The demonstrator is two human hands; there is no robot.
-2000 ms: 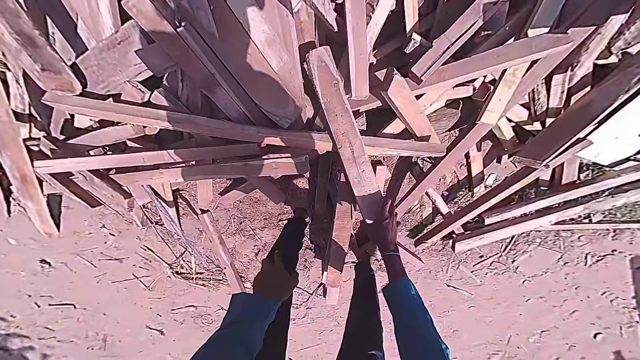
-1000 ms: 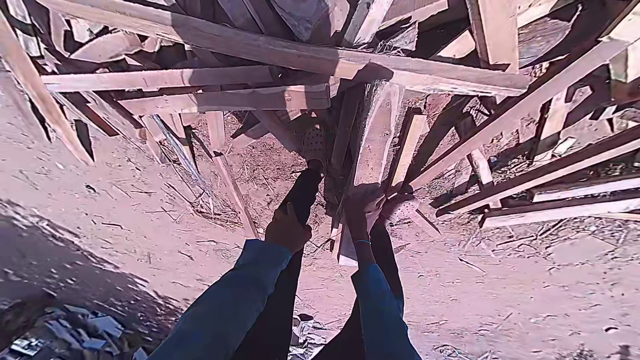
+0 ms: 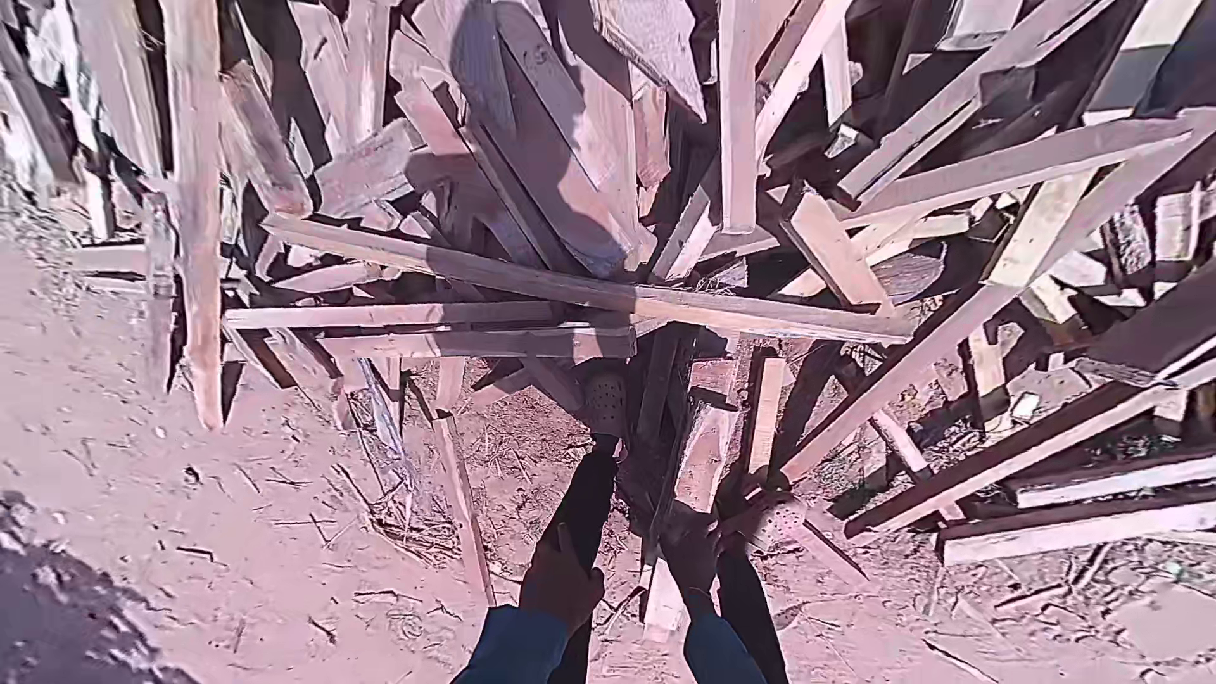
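My left hand (image 3: 560, 579) is at the lower middle, over my left trouser leg, with nothing visible in it and its thumb apart. To its right, my right hand (image 3: 689, 551) reaches down over a short wooden board (image 3: 708, 451) between my feet. The fingers of that hand are in shadow, so a grip on the wood cannot be made out. Below the hand shows a pale wooden end (image 3: 663, 608). A narrow wooden offcut (image 3: 765, 413) stands out just right of the board. Beyond the hands, a long wooden beam (image 3: 589, 290) lies across the pile.
A large heap of mixed wooden planks (image 3: 570, 161) fills the far side. Long slats (image 3: 1073, 532) jut out at the right, and a thin strip (image 3: 461, 503) leans at the left. My perforated shoes (image 3: 605, 404) stand by the heap. Twigs (image 3: 408, 537) lie on the dirt.
The long board that my right hand held upright in the earlier frames no longer shows raised over the beam. My left hand stays low by my leg. The view has shifted noticeably.
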